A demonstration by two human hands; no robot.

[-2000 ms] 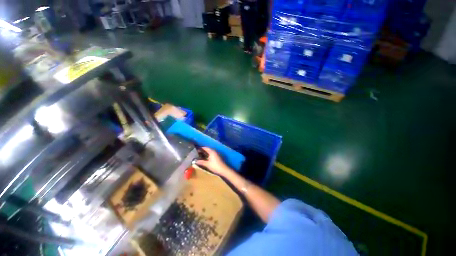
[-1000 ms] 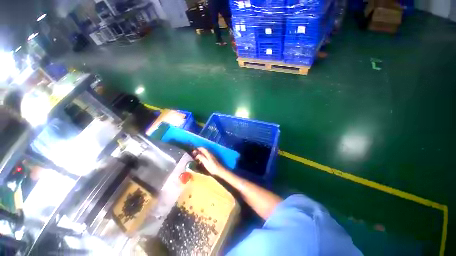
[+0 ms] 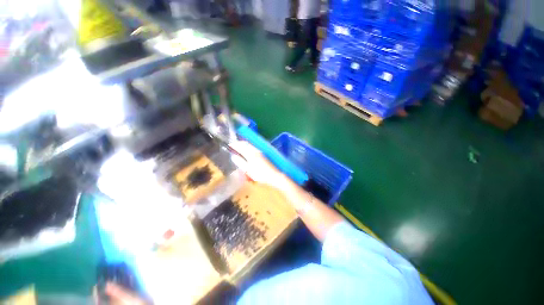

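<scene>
My right hand [image 3: 253, 162] reaches over the far right corner of the press base. A thin dark thing shows at its fingertips, but blur hides whether it is gripped. My left hand [image 3: 124, 294] is low at the left, blurred and cut by the bottom edge, beside a dark part [image 3: 113, 274]; its hold is unclear. The large carton tray [image 3: 253, 196] holds a pile of small black pieces [image 3: 232, 229]. A small carton [image 3: 213, 189] on the press base holds a little dark pile [image 3: 200, 176].
A blue crate [image 3: 340, 171] with dark contents stands right, beyond a blue board [image 3: 271, 153]. A plain carton flap [image 3: 185, 268] lies left of the large tray. A white tray of black parts [image 3: 74, 229] is far left. Wrapped blue crates stand on a pallet [image 3: 346, 105]. A person [image 3: 307, 33] stands behind.
The view has swung left, showing the green bench and white tray. My left hand has come into view at the bottom left. My right hand remains near the press base's right corner.
</scene>
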